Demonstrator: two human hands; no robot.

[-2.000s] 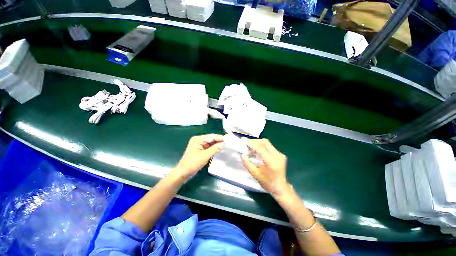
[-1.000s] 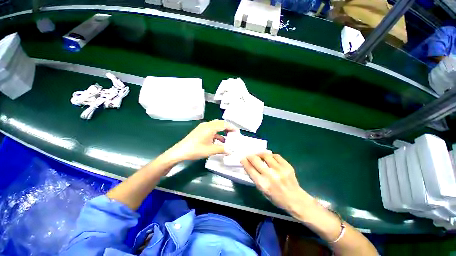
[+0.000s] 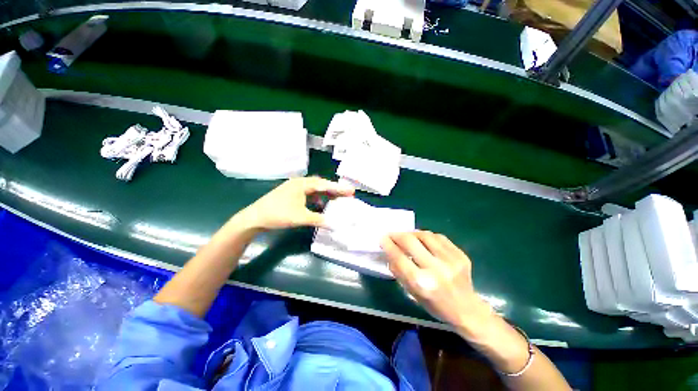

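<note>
A folded white paper insert (image 3: 360,223) lies over a shallow white tray (image 3: 348,255) in front of me. My left hand (image 3: 292,205) holds the insert's left end between thumb and fingers. My right hand (image 3: 430,269) has its fingertips on the insert's right end; its thumb is partly hidden. Behind them is a loose fanned pile of folded white papers (image 3: 366,156). A short pile of white trays (image 3: 258,145) stands left of it, and a tangled heap of white cable bundles (image 3: 145,143) lies further left.
Nested tray stacks (image 3: 639,263) stand at the right and another stack (image 3: 17,107) at the far left. A narrow printed box (image 3: 77,43) is on the lane behind. A blue bin with clear bags (image 3: 73,305) is at lower left. A metal post (image 3: 635,174) slants in at right.
The insert, earlier small between my fingertips, is now spread over the tray, with my hands further apart. The printed box has moved left along the lane, and a dark item shows at right behind the post.
</note>
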